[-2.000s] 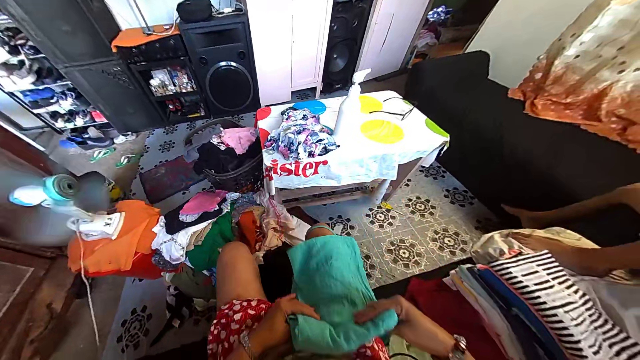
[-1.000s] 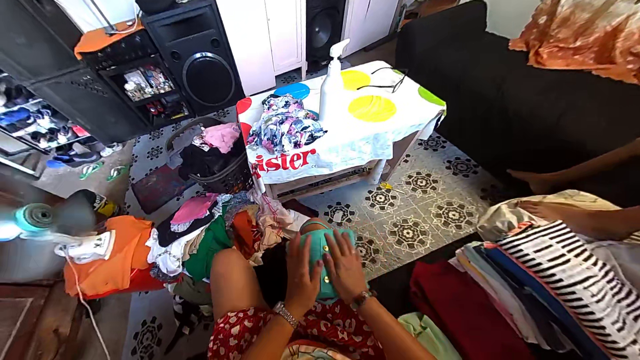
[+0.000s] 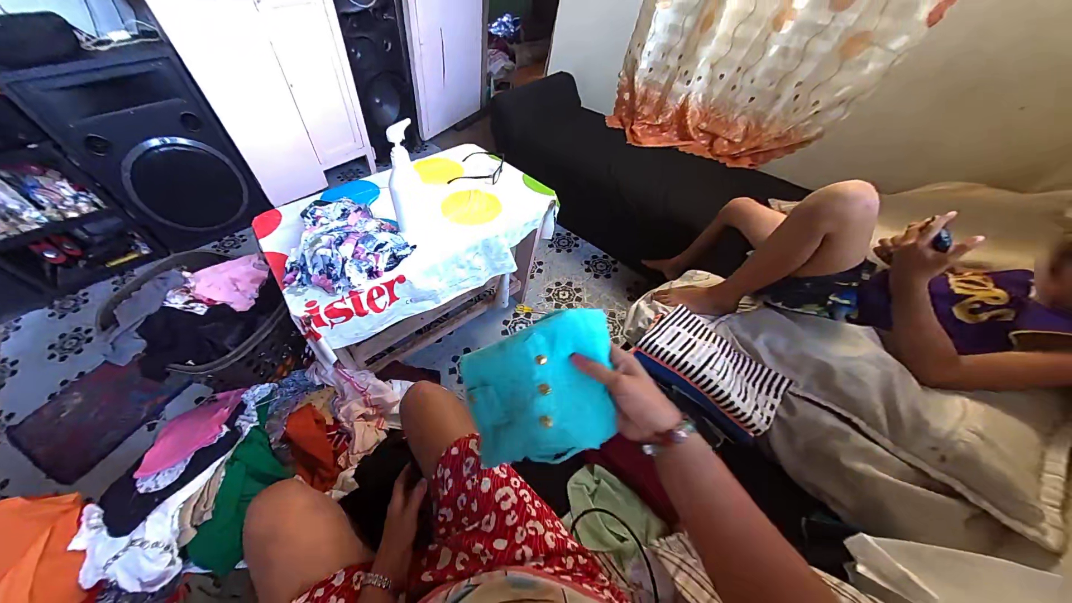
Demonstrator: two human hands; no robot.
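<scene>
My right hand grips the right edge of a folded turquoise garment with gold-coloured buttons, held up in front of my right knee. Low between my knees, my left hand rests at a black cloth; its fingers are partly hidden, and whether it grips the cloth is unclear. To the right of the turquoise garment lies a folded black-and-white striped garment on top of a stack. A light green cloth lies below my right wrist.
Piled clothes, including a green cloth, lie left of my legs. A basket holds more clothes. The low table bears a white spray bottle, eyeglasses and a floral cloth. Another person reclines on the right.
Both hands were together on the turquoise garment over my lap; now the right hand alone holds it, raised toward the right, and the left is lower between my knees. The view has swung right.
</scene>
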